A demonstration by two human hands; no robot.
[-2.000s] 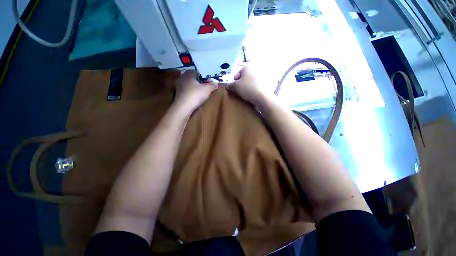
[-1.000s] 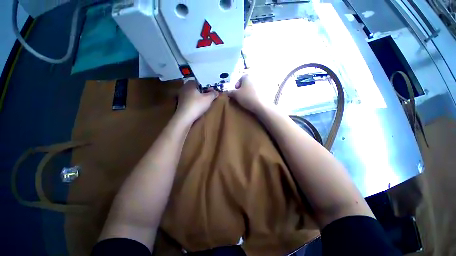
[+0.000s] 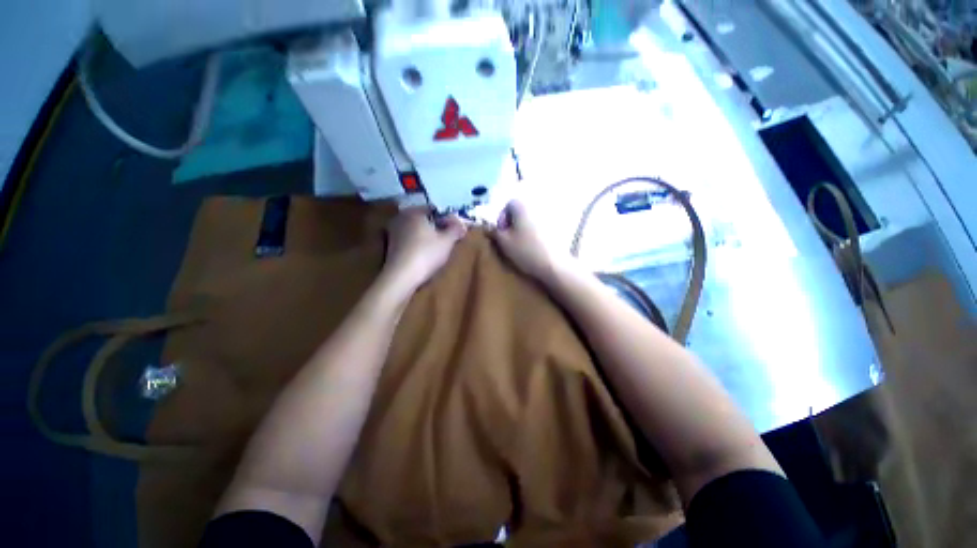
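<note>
A brown tote bag body [image 3: 471, 375] lies in folds below the white sewing machine head [image 3: 448, 107] with its red logo. My left hand [image 3: 420, 244] grips the bag's upper edge just left of the needle area. My right hand [image 3: 521, 238] pinches the same edge just right of it. The presser foot and needle are mostly hidden between my fingers. A black woven label [image 3: 272, 226] is on the bag at the left. Tan handles [image 3: 91, 391] loop out at the left, beside a small shiny clear-wrapped spot [image 3: 159, 381]. Another handle [image 3: 699, 257] loops over the table at the right.
The white metal table [image 3: 750, 359] is brightly lit. Small dark snips [image 3: 634, 201] lie on it, inside the right handle loop. A teal cloth [image 3: 244, 118] lies left of the machine. Brown bags [image 3: 932, 375] hang at the far right, with a looped handle [image 3: 839, 230] on the table's edge.
The view has tilted up, so the machine and bag appear lower and more of the machine's top shows. Both hands stay at the same place on the bag edge.
</note>
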